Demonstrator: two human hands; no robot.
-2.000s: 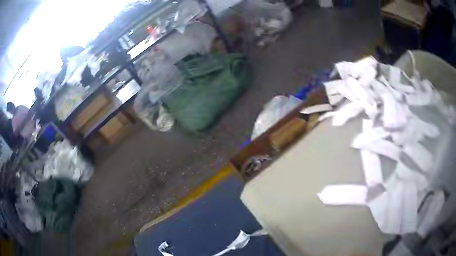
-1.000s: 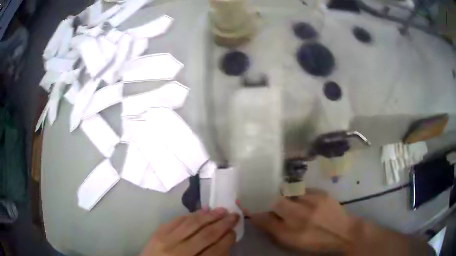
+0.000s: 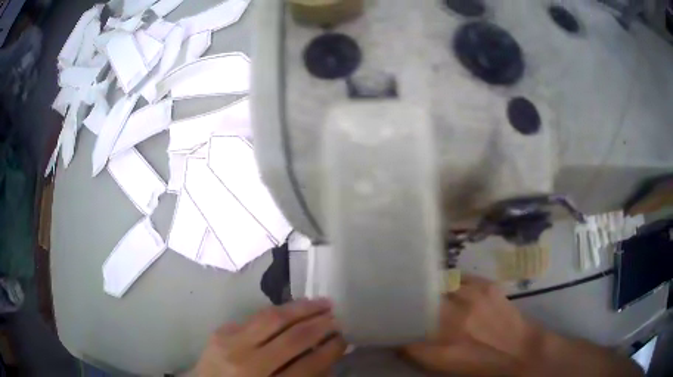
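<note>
The large off-white sewing machine head (image 3: 472, 147) looms in the middle, its thick guard loop hiding the needle area. A narrow white piece (image 3: 317, 269) lies just left of the guard. My left hand (image 3: 277, 342) rests with its fingertips on the lower end of this piece. My right hand (image 3: 472, 324) is right of the guard, its fingertips hidden behind it; whether it holds anything cannot be seen. White pointed cloth pieces (image 3: 221, 202) lie fanned out on the pale table at left, with a loose pile (image 3: 129, 62) behind them.
A black phone (image 3: 646, 269) lies on the far right, beside a bundle of white strips (image 3: 605, 234). A dark cable (image 3: 564, 283) runs towards the phone. A dark patch (image 3: 276, 276) lies left of the narrow piece. The table's rounded left edge (image 3: 55, 294) shows.
The view turned from the floor and pile to the machine, then moved closer to the machine head. Both hands came into view and stay near the guard. The left fingers now sit flatter beside it.
</note>
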